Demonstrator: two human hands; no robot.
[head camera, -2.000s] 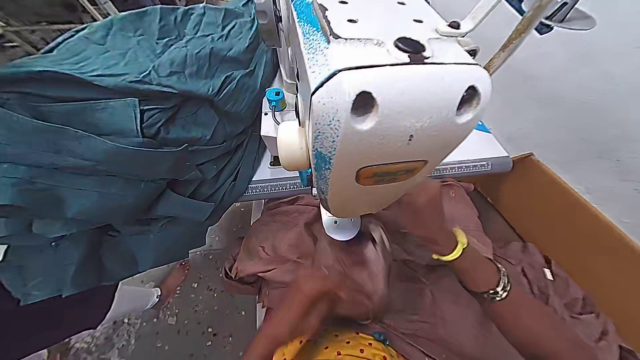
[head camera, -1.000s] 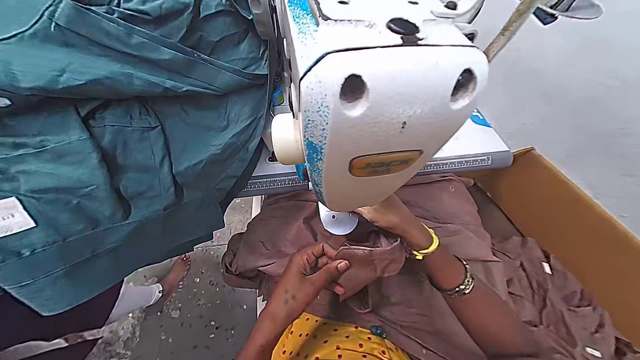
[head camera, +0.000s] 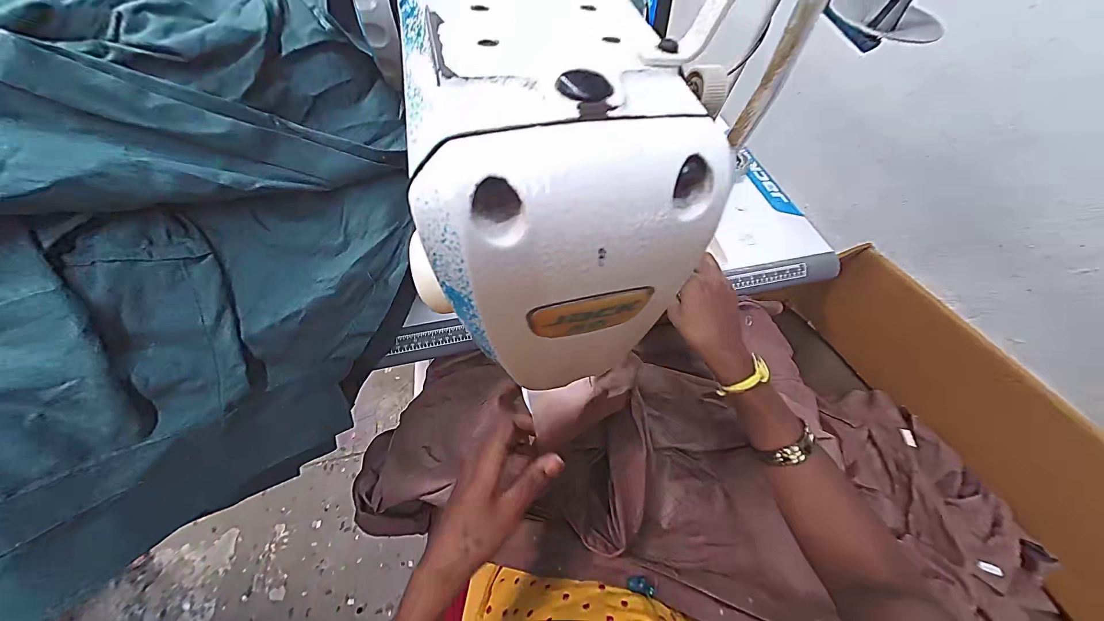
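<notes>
The white head of a Jack sewing machine (head camera: 569, 233) fills the middle of the view and hides its needle area. Mauve-brown cloth (head camera: 690, 483) lies bunched below and in front of it, one part running up under the head. My left hand (head camera: 496, 492) rests at the cloth just below the head's lower left edge, thumb apart from the fingers; whether it pinches the cloth is unclear. My right hand (head camera: 711, 315), with a yellow bangle and a metal-banded watch at the wrist, reaches behind the head's right side, its fingertips hidden by the machine.
Teal garments (head camera: 172, 285) hang in a large heap at the left. The machine bed (head camera: 768, 233) has a ruler along its edge. A brown board wall (head camera: 949, 388) runs down the right side, with more brown cloth against it. Speckled floor (head camera: 259, 552) shows below left.
My right hand has moved up from the cloth near the presser area to behind the right side of the head. My left hand has opened out from a curled pose.
</notes>
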